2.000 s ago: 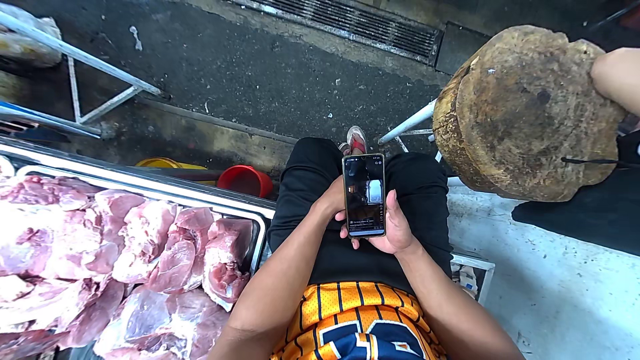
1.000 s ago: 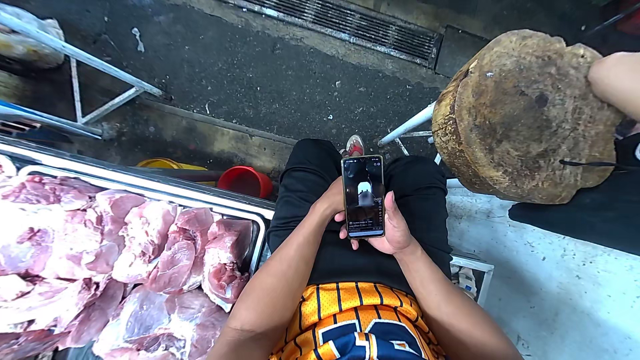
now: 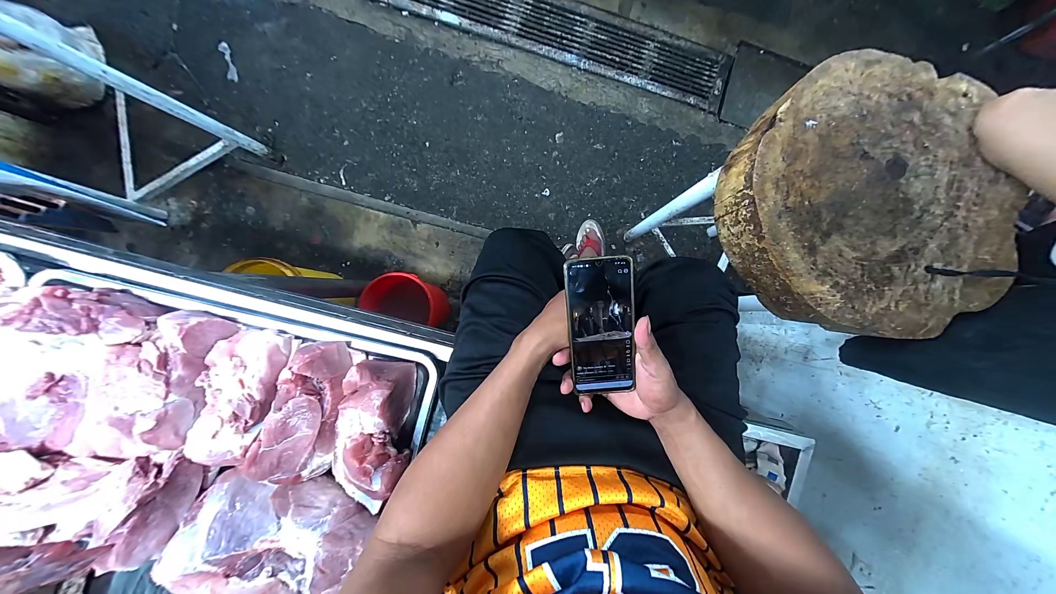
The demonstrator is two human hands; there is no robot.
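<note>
A smartphone [image 3: 601, 326] with its screen lit lies upright over my lap, between my black-trousered thighs. My right hand [image 3: 652, 375] grips it from below and the right side, the thumb along its right edge and fingertips showing at its lower left. My left hand [image 3: 554, 326] rests against the phone's left side; its fingers are hidden behind the phone, so I cannot tell whether they grip it. On the screen is a dark picture with a pale area, above small writing.
Raw meat pieces [image 3: 289, 412] fill a metal tray [image 3: 429, 379] at left. A red bucket [image 3: 404, 299] and a yellow container [image 3: 264, 267] stand beyond it. At right, another person's bare limb [image 3: 1019, 136] touches a thick wooden chopping block [image 3: 874, 190].
The picture on the phone screen has changed, from a bright pale shape to a darker scene. Both hands stay in place around the phone.
</note>
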